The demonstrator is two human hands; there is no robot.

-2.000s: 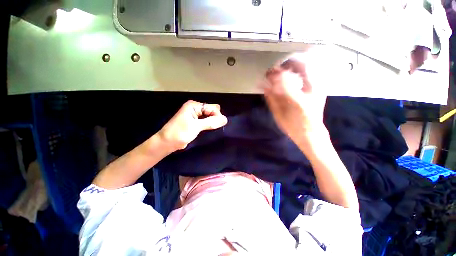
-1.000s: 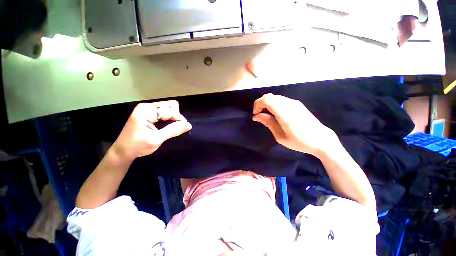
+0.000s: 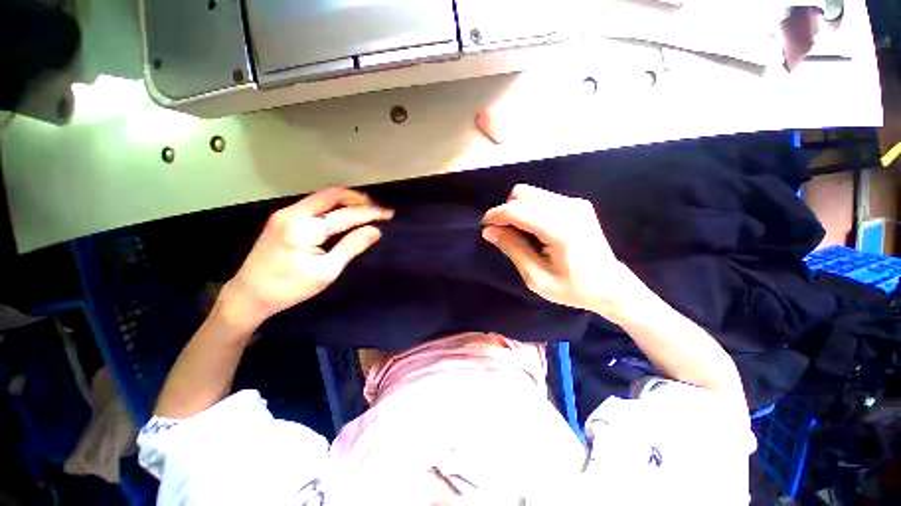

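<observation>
A dark navy-black garment (image 3: pixel 435 287) lies over my lap, below the front edge of the sewing table. My left hand (image 3: pixel 301 252) is at its upper part, left of the middle, fingers bent with a gap between thumb and forefinger; the fingertips are slightly blurred and I cannot tell if they pinch cloth. My right hand (image 3: pixel 553 247) pinches the garment's edge between thumb and fingers, right of the middle. A faint straight line of cloth runs between the two hands. The needle area is not in view.
The pale table (image 3: pixel 326 148) spans the top, with silver bed covers (image 3: pixel 351 30) and screws. A small orange-pink piece (image 3: pixel 490 125) shows on it. Blue crates stand at the left (image 3: pixel 114 326) and right (image 3: pixel 850 267). More dark cloth (image 3: pixel 721 247) is heaped at the right.
My right hand has come down from the table to the garment. Since a second ago, my left hand's fingers have opened slightly and moved inward. The view has turned, shifting the table.
</observation>
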